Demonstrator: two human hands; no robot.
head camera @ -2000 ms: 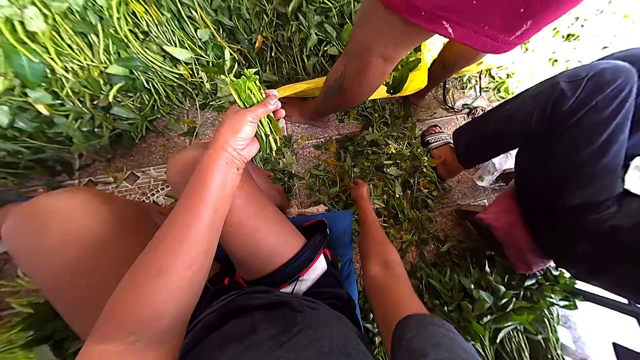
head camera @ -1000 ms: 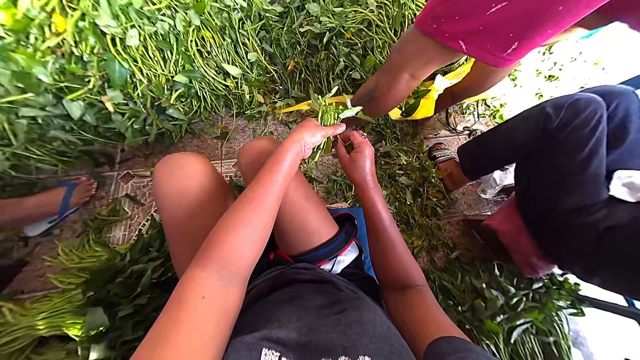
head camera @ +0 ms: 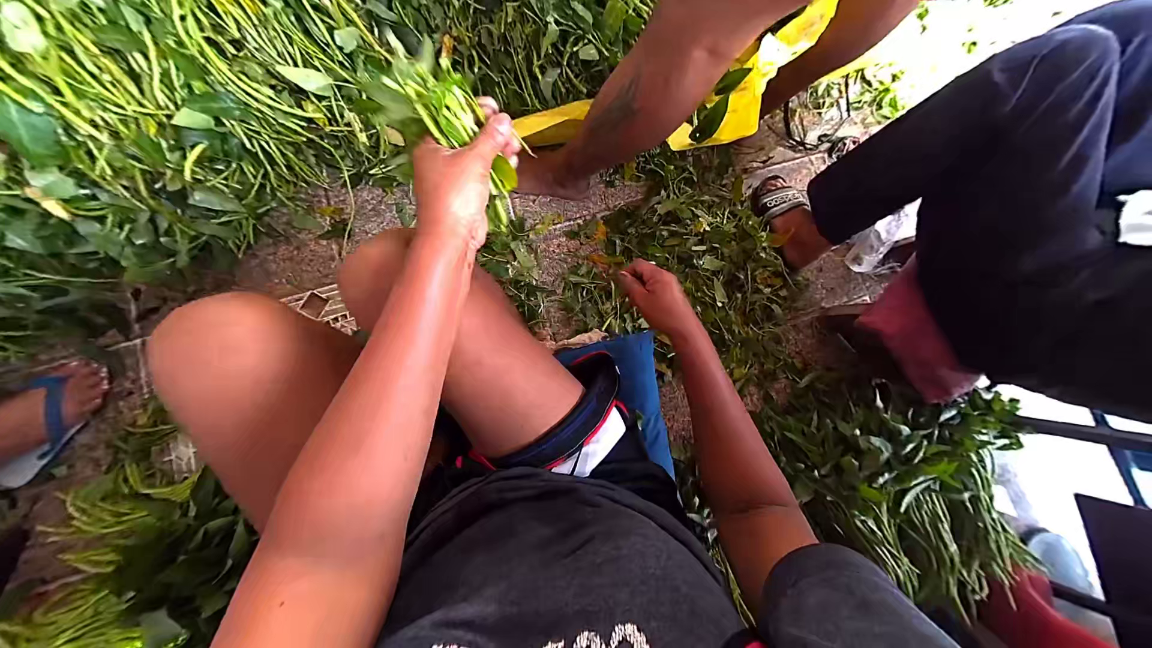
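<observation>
My left hand (head camera: 459,180) is closed around a small bunch of leafy green stems (head camera: 436,103), with leaves fanning out above the fist and stem ends hanging below it. My right hand (head camera: 652,292) is lower and to the right, over loose leaves scattered on the floor (head camera: 720,261). Its fingers are curled, and whether anything small is between them cannot be told. Beyond my left hand lies a large pile of long-stemmed leafy greens (head camera: 225,99).
A person's bare legs (head camera: 648,90) stand over a yellow plastic sheet (head camera: 729,112). Another person in dark trousers (head camera: 972,135) is at the right. Bundled greens (head camera: 909,486) lie at lower right, more greens (head camera: 135,540) at lower left. A foot in a blue-strapped sandal (head camera: 67,400) is at the left edge.
A second ago my hands were close together at the bunch. Now they are apart: my left hand has moved left with the greens, my right hand down towards the floor leaves.
</observation>
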